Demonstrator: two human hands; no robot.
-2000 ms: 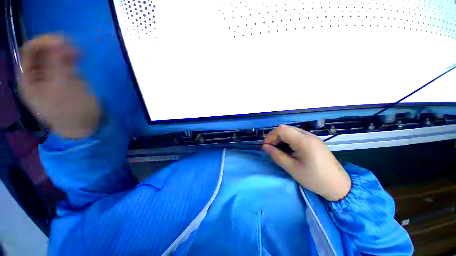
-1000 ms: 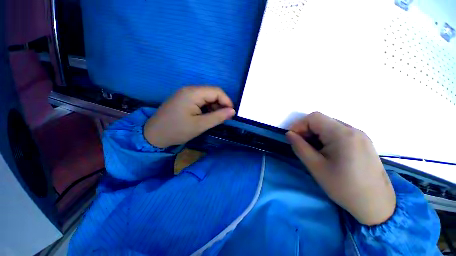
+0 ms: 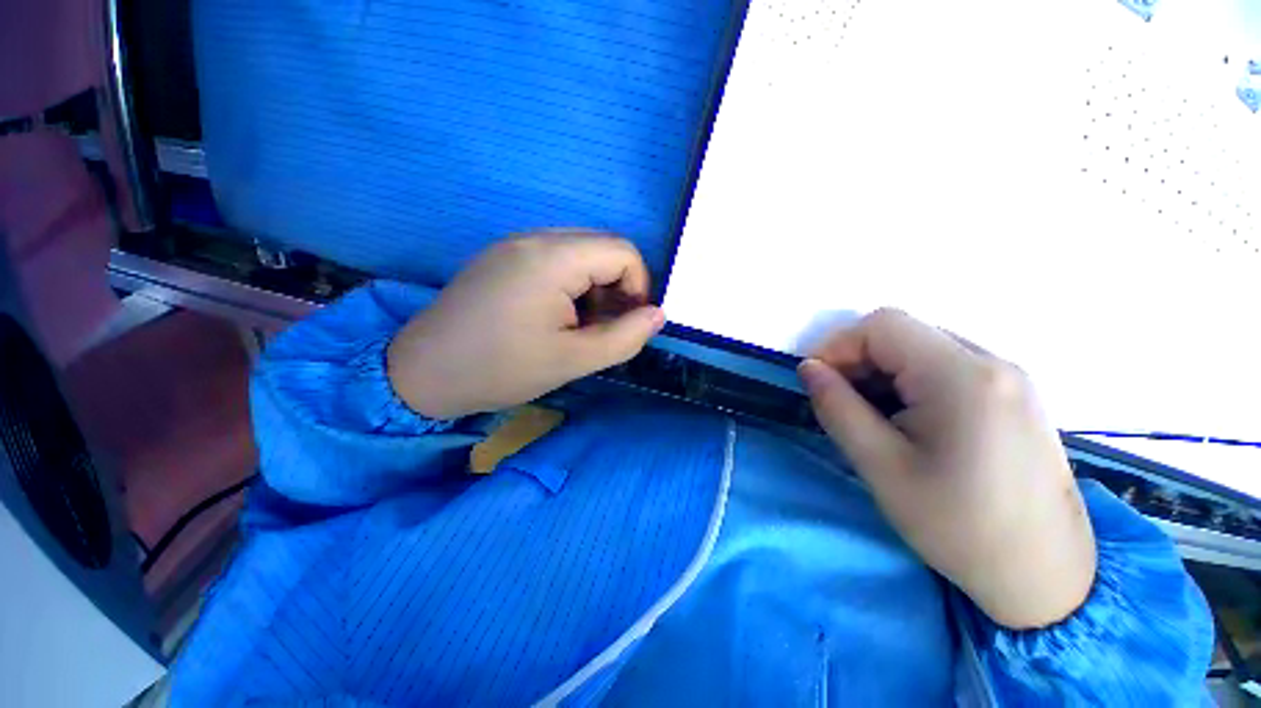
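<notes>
A large bright white panel with a thin black edge and rows of tiny dots lies on a blue cloth-covered pad. My left hand is at the panel's near left corner, thumb and index fingertip pinched at the black edge. My right hand pinches at the near edge, a short way to the right. A thin black strip shows right of my right hand, lying across the white face. The strip between my hands cannot be told apart from the panel's black edge.
A metal conveyor rail runs along the near side, under my wrists. A silver bar stands at the far left. A dark round grille on a pale housing is at the lower left. A yellowish-brown piece shows below my left wrist.
My left hand has come from the far left to the panel's corner. My right hand has moved to the near edge, and the strip's loose length now lies lower. Over the last second little has moved.
</notes>
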